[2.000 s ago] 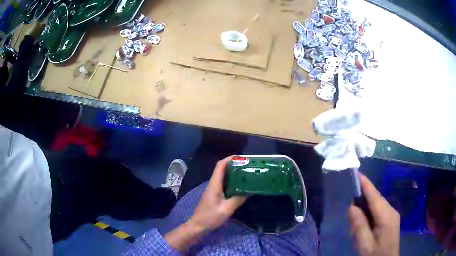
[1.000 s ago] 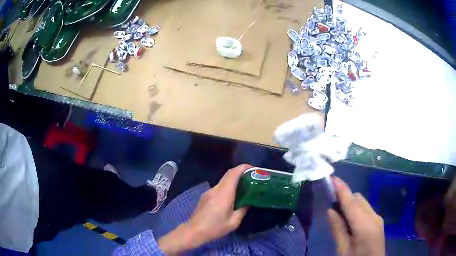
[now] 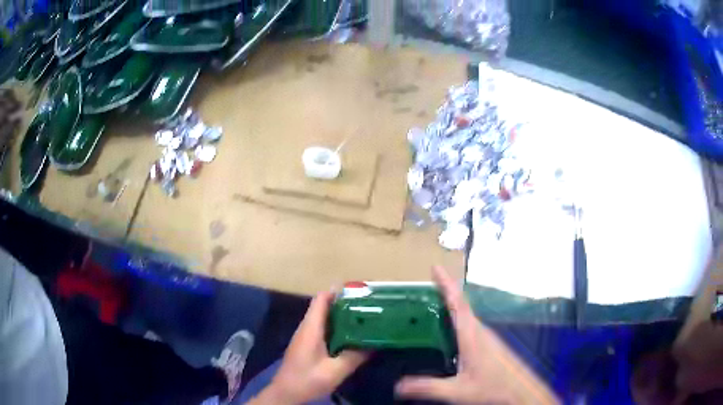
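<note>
A glossy green housing (image 3: 388, 318) is held between both hands at the bench's front edge, its small-holed end facing up and away. A red and white badge (image 3: 356, 290) sits at its upper left corner. My left hand (image 3: 311, 360) grips the left side. My right hand (image 3: 476, 356) grips the right side, thumb across the front. The lower part of the housing is dark and partly hidden. The black-handled tool (image 3: 580, 273) lies on the white sheet (image 3: 634, 198), its handle over the front edge; its head is hard to make out.
The glue cup (image 3: 322, 163) with a swab stands on cardboard pads (image 3: 357, 213). A large badge pile (image 3: 464, 162) lies right of it, a smaller pile (image 3: 184, 150) left. Green housings (image 3: 127, 83) are stacked back left. A clear bag (image 3: 468, 20) lies behind. A person's sleeve (image 3: 28, 332) is at left.
The black-handled tool has left my right hand and lies on the white sheet. My right hand now holds the housing too. The housing appears higher, and the view has tilted up.
</note>
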